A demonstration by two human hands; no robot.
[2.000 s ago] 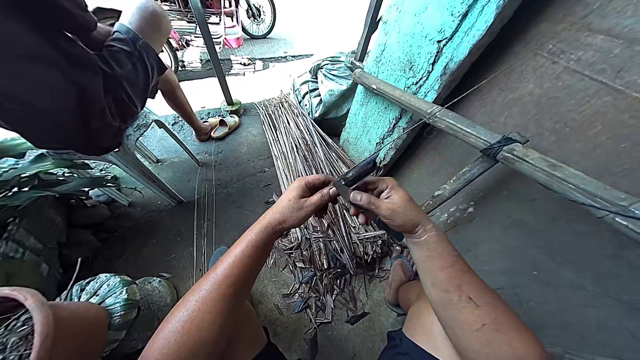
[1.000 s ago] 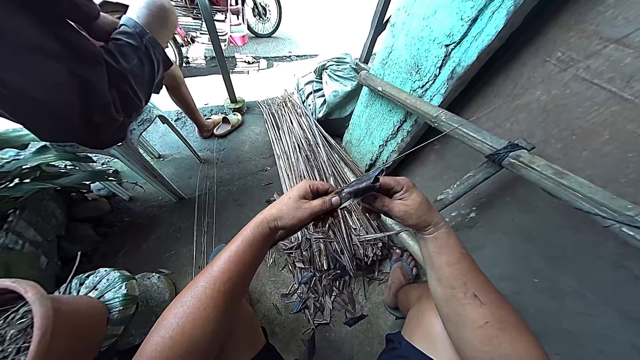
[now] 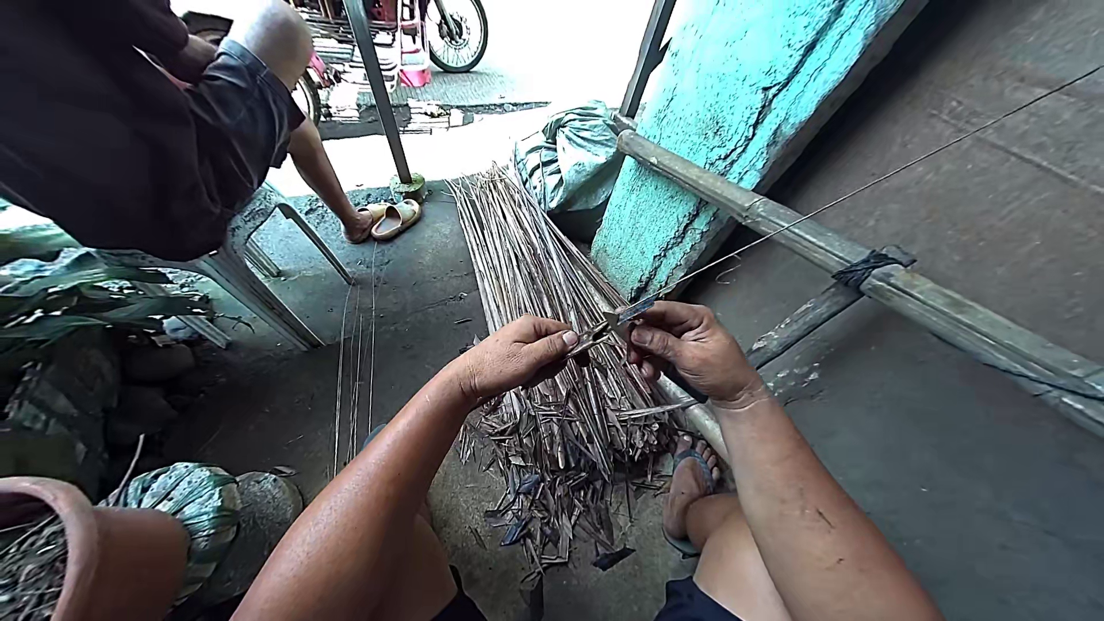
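My left hand point(image 3: 526, 352) pinches the end of a thin dried leaf rib point(image 3: 828, 207), probably palm, between thumb and fingers. The rib runs up to the right past my right hand point(image 3: 690, 347). My right hand is closed on a small knife, its short blade point(image 3: 623, 319) against the rib between my hands; a dark handle end shows below that palm. Under both hands a large bundle of dried ribs point(image 3: 526, 259) lies on the floor, with dark leaf scraps point(image 3: 552, 509) at its near end.
A bamboo pole point(image 3: 776, 226) with a tied crosspiece slants across the right. Behind it leans a cracked turquoise slab point(image 3: 733, 112). A seated person point(image 3: 250, 112) is at upper left on a plastic chair point(image 3: 250, 293). A clay pot point(image 3: 129, 552) stands lower left.
The dark leaf piece seen between my hands a second ago is no longer stretched there; the thin rib and blade show instead. My hands have stayed above the bundle.
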